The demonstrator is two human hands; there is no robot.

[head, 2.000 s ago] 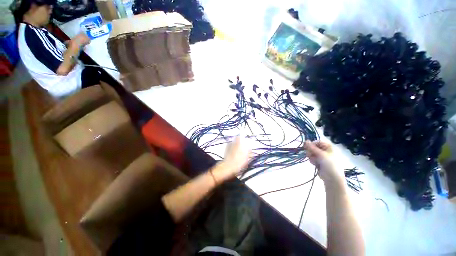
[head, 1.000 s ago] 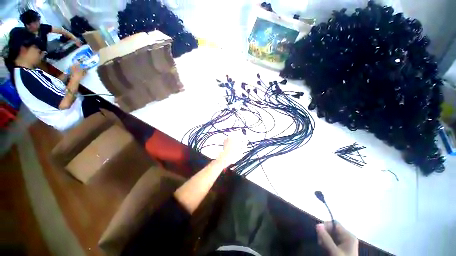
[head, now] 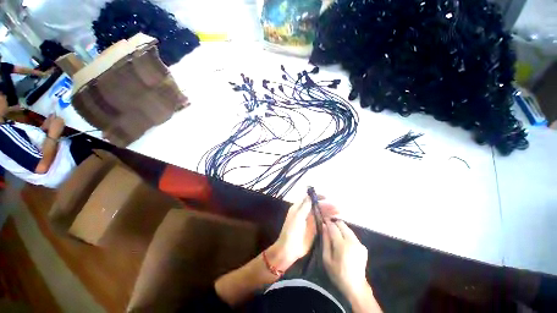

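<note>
A black cable (head: pixel 317 211) with its plug end upward is held between my two hands above the lap, at the table's front edge. My left hand (head: pixel 297 228) is around it from the left, with a red string on the wrist. My right hand (head: pixel 344 249) grips it from the right with fingertips together. The cable's lower part hangs down between the hands, partly hidden. The hank of loose black cables (head: pixel 342 131) lies curved on the white table (head: pixel 436 211), its connectors clustered at the far end.
A large heap of black loops (head: pixel 421 67) stands at the back right, a smaller one (head: pixel 139 27) at the back left. Short black ties (head: pixel 406 145) lie right of the hank. A cardboard stack (head: pixel 127 92) is at left. Boxes (head: pixel 104 205) stand below the table. People work at far left.
My right hand has moved from the hank to the lap, drawing one cable out. My left hand has left the hank and now holds that cable too. The view has shifted.
</note>
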